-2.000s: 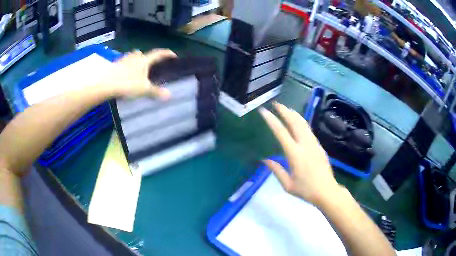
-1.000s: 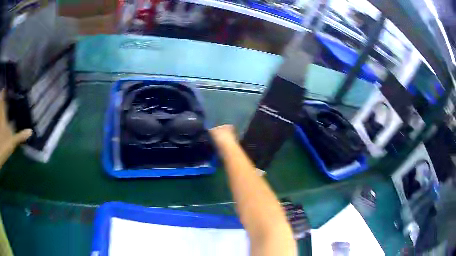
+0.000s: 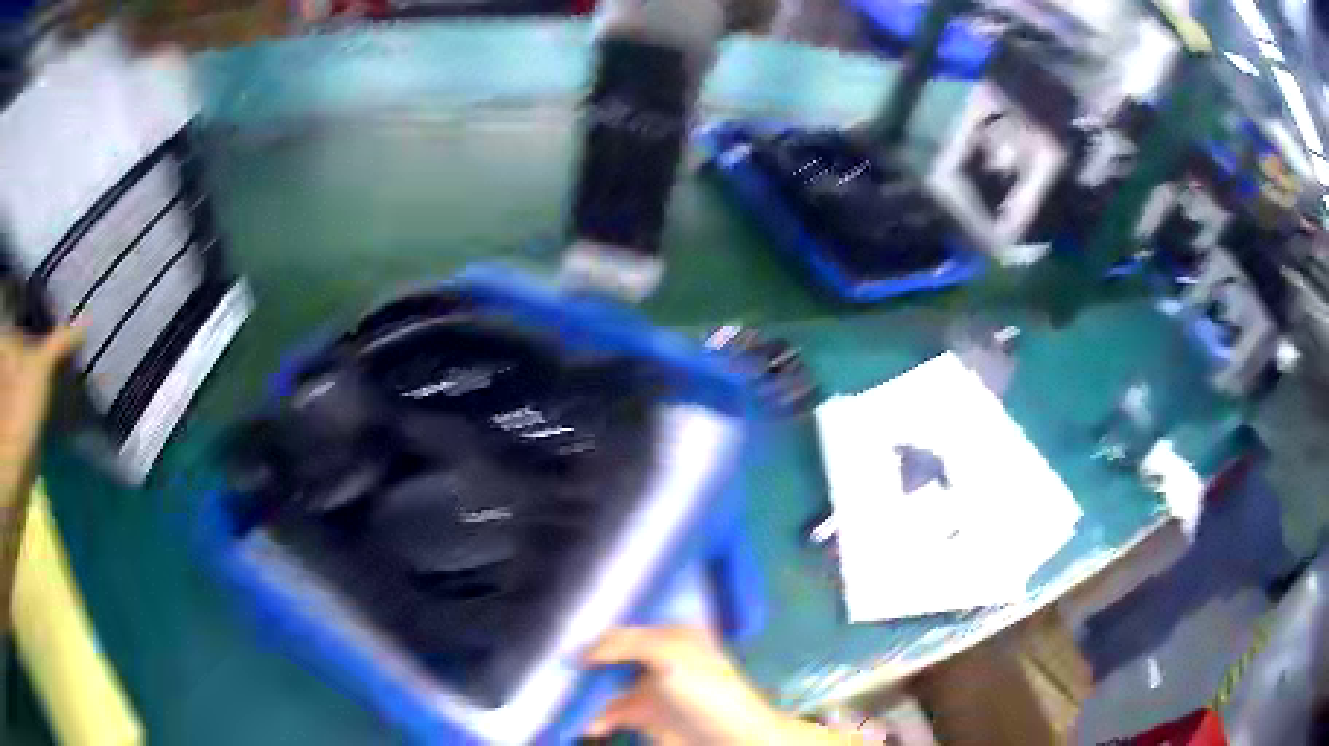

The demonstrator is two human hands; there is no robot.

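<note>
A blue tray (image 3: 714, 372) with a black inner tray and folded black headphones (image 3: 437, 496) is tilted in front of me, blurred, over another blue rim. My right hand (image 3: 663, 685) is closed on its near right edge. An upright retail box (image 3: 124, 277) with grey-white bars and a raised flap stands at left. My left hand (image 3: 26, 394), blurred and cut off by the left edge, is at the box's left side; its grip is partly hidden.
A dark upright box (image 3: 634, 146) stands behind the tray. Another blue tray with black contents (image 3: 875, 277) is at back right. White leaflets (image 3: 947, 510) lie at right, small black cards (image 3: 773, 364) beside them. A yellow strip (image 3: 66, 627) is at lower left. Boxes with headphone pictures (image 3: 998, 161) stand farther right.
The headphone tray has come off its place at the back, nearer to me, over the lined tray, with my right hand on it. The left box and my left hand have also come nearer. The view has shifted.
</note>
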